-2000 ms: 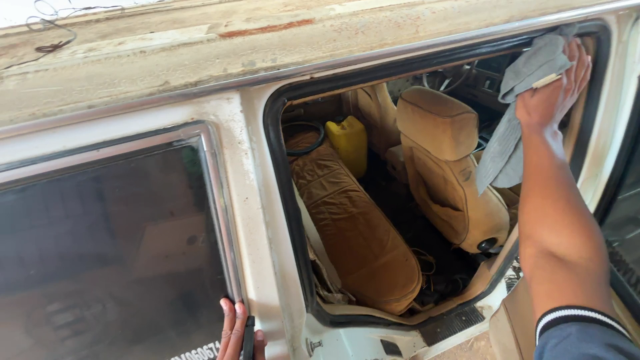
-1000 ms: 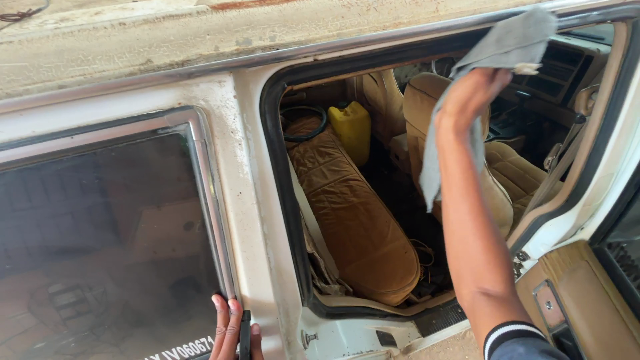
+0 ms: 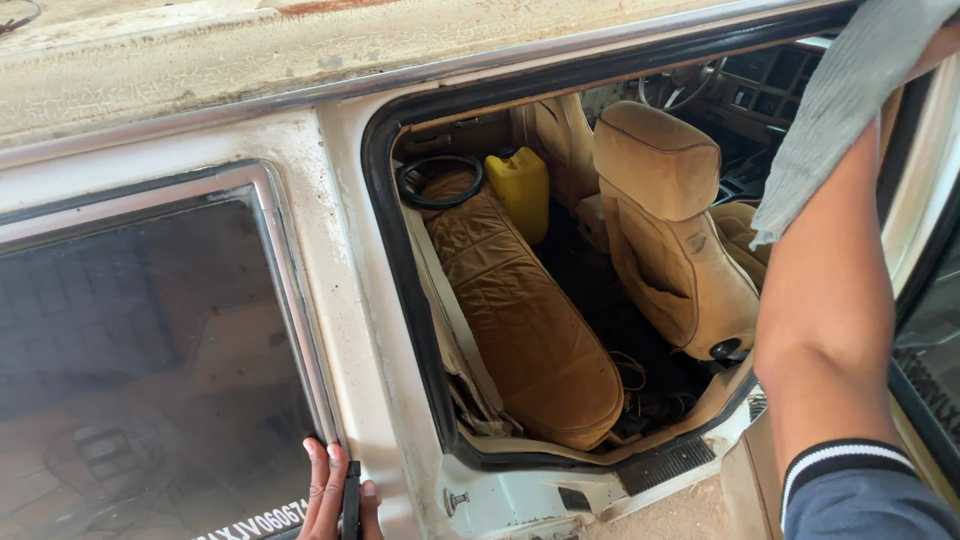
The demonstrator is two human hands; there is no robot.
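My left hand [image 3: 330,491] is at the bottom, its fingertips by the metal trim of the car's rear side window [image 3: 150,337], with a black strip-like object [image 3: 351,499] between fingers and thumb; I cannot tell what that object is. My right hand [image 3: 941,49] is at the top right, partly cut off and partly behind a grey cloth [image 3: 832,112] that it holds. The cloth hangs over my right forearm near the upper front corner of the open doorway. A black rubber seal [image 3: 397,262] runs around this doorway.
Inside the car are a tan rear seat cushion [image 3: 517,307], a black ring-shaped object [image 3: 442,202], a yellow jerrycan [image 3: 525,195], a tan front seat [image 3: 667,240] and a steering wheel [image 3: 686,86]. The open door [image 3: 930,360] stands at the right. The roof [image 3: 187,67] has peeling paint.
My right hand with the cloth was at the upper front corner, moved left along the top of the doorway, and is now back toward that corner. My left hand stays by the window trim.
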